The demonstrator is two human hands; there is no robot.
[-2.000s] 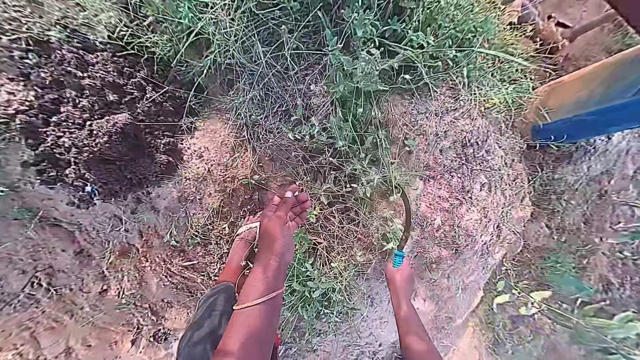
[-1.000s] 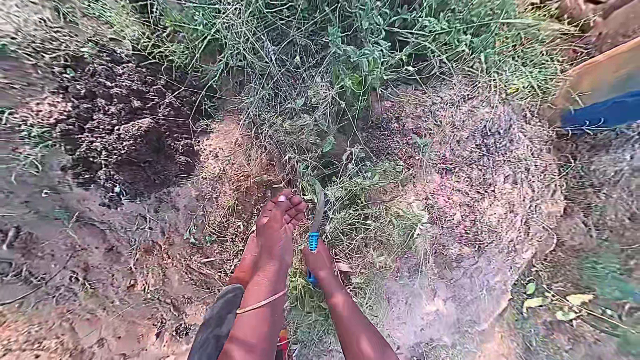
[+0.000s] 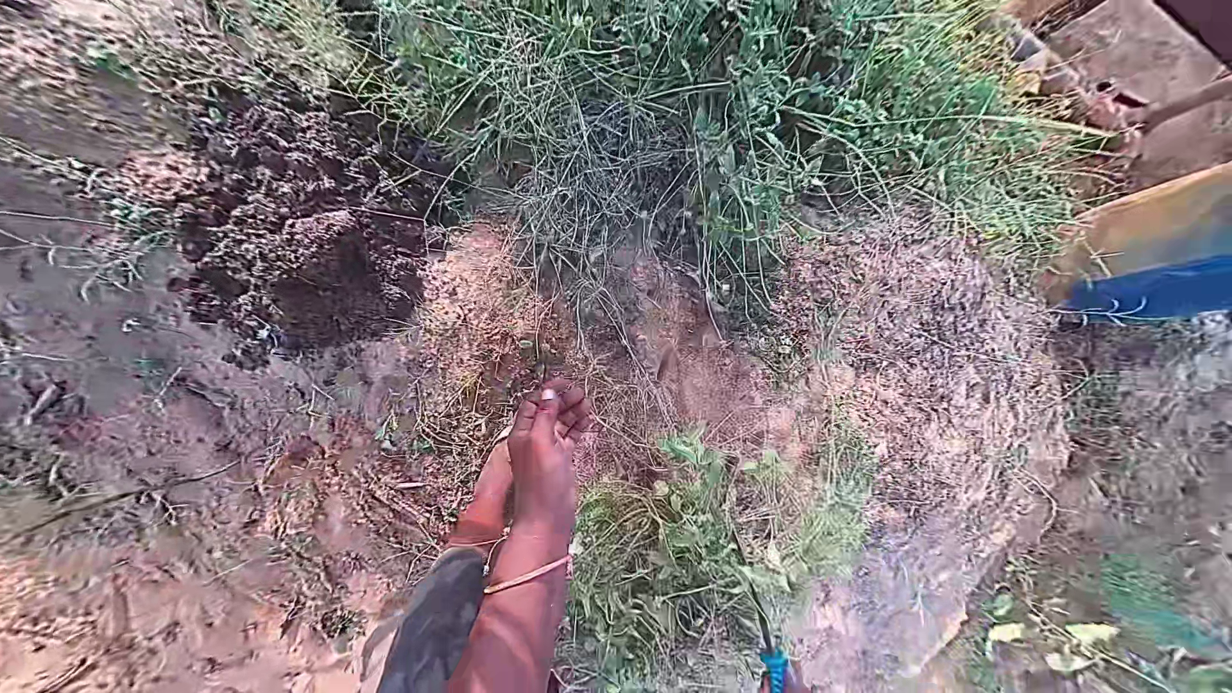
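My left hand (image 3: 549, 423) is just left of centre, its fingers curled, with no tool seen in it. It hovers beside dry stems, above a bare foot. A bangle circles the wrist. Only a sliver of my right hand (image 3: 787, 681) shows at the bottom edge, around the turquoise handle (image 3: 773, 669) of a sickle. The sickle's thin blade (image 3: 757, 606) points up against a heap of loose green weeds (image 3: 683, 539). Standing weeds and grass (image 3: 770, 125) grow across the top, with bare soil between them and the heap.
A mound of dark crumbly soil (image 3: 308, 231) rises at upper left. A yellow and blue object (image 3: 1145, 260) juts in at right, near brick-like blocks (image 3: 1136, 58) in the top right corner. Dry litter and soil (image 3: 943, 385) cover the right side.
My right hand and the sickle have moved down to the bottom edge. The loose weeds now lie below centre, and bare soil shows where greenery was. My left hand stays near the same spot.
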